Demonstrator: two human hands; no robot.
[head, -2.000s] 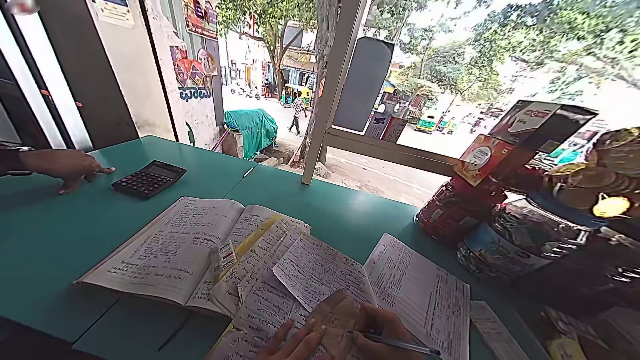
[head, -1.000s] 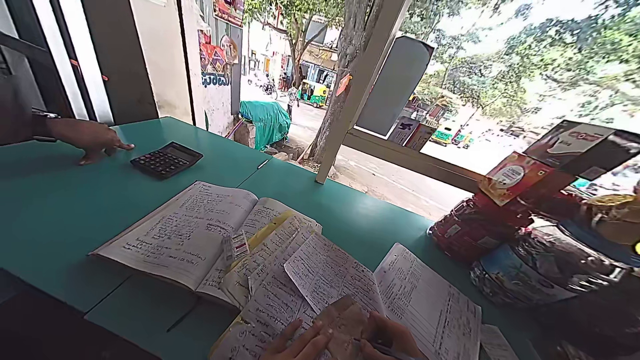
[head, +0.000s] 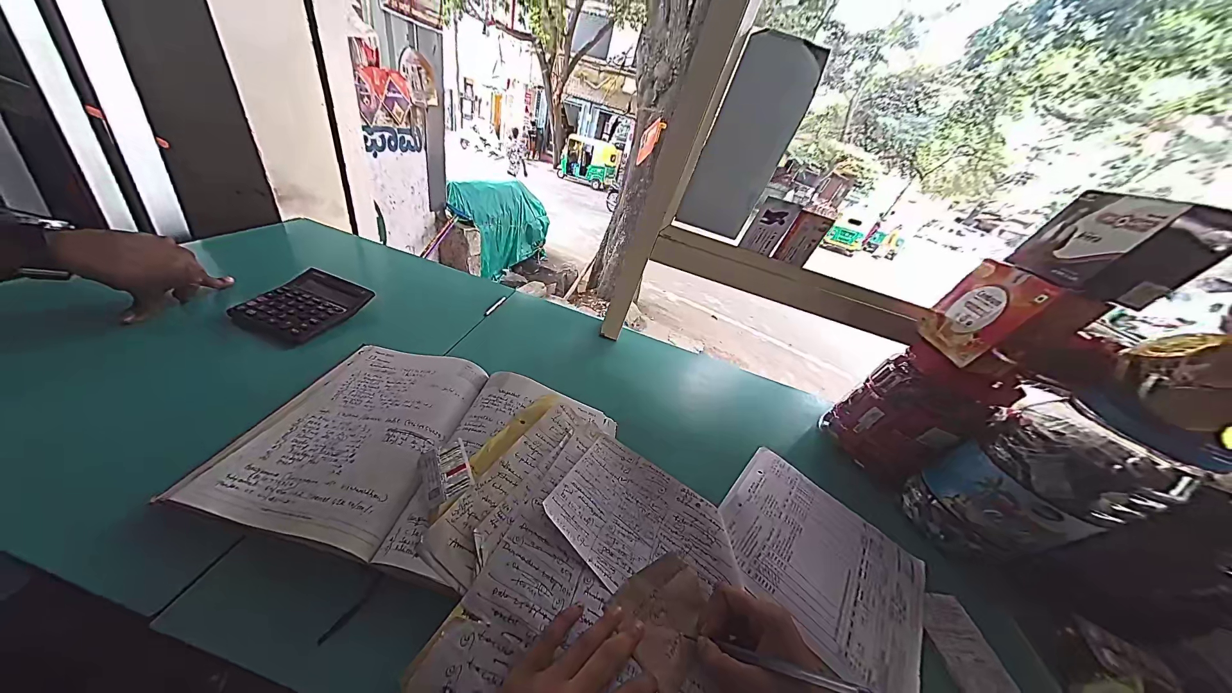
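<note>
My right hand [head: 756,640] grips a pen [head: 780,666] at the bottom, its tip near a small brown piece of paper [head: 664,611]. My left hand [head: 582,659] rests flat with fingers apart on handwritten sheets [head: 539,587] at the brown paper's left edge. Beneath and around lie more sheets, one loose page [head: 640,505] on top and a printed or written sheet [head: 828,568] to the right. An open handwritten notebook [head: 337,443] lies left of them, with a small labelled packet or strip [head: 448,474] on its right page.
A black calculator [head: 300,306] lies on the green counter [head: 404,303]. Another person's hand [head: 144,269] touches the counter to its left. Boxes [head: 991,308] and plastic jars [head: 1011,481] stand at right. A metal post [head: 674,173] rises at the counter's far edge, with a street beyond.
The pen in my right hand was more visible two seconds ago, pointing right. The other person's hand stays beside the calculator. The view has shifted slightly left.
</note>
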